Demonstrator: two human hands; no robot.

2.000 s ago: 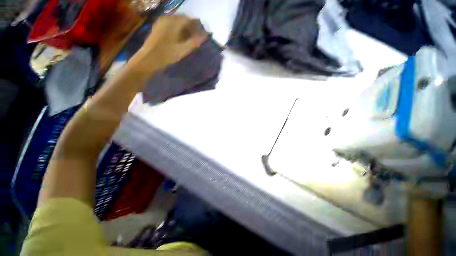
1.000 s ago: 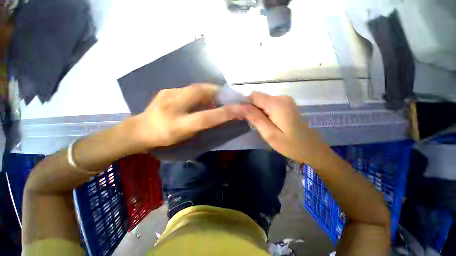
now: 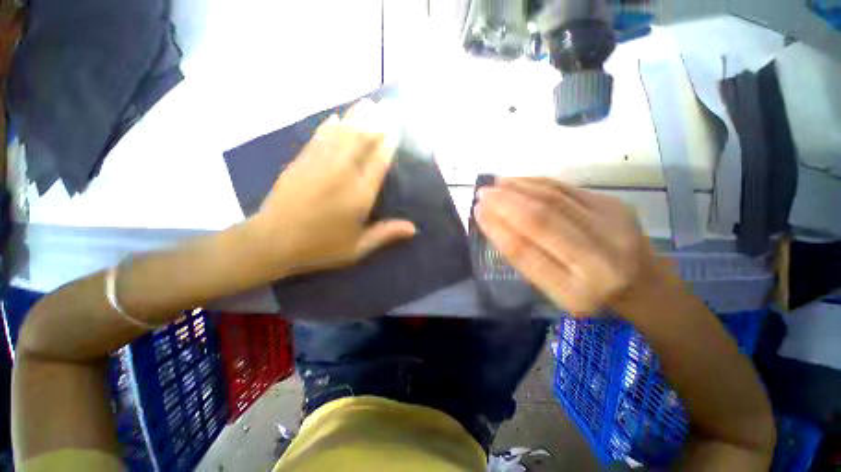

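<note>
A dark grey cut panel (image 3: 424,263) lies on the white table and hangs a little over its front edge. My left hand (image 3: 323,198) lies flat on the panel with fingers spread. My right hand (image 3: 562,240) is just right of the panel, its fingers together on a narrow dark strip (image 3: 486,253) that hangs down past the table edge. The machine's needle area (image 3: 503,37) is at the top, with a ribbed dark grey knob (image 3: 583,97) beside it.
A stack of dark panels (image 3: 88,83) lies at upper left. A pale strip (image 3: 671,138) and a bundle of dark strips (image 3: 761,157) lie at right. Blue crates (image 3: 613,387) stand below both sides, with a red crate (image 3: 254,355) at left.
My hands, together at the panel's right edge one second ago, are now apart. My left hand has flattened on the panel; my right hand has moved right, with a dark strip at its fingers.
</note>
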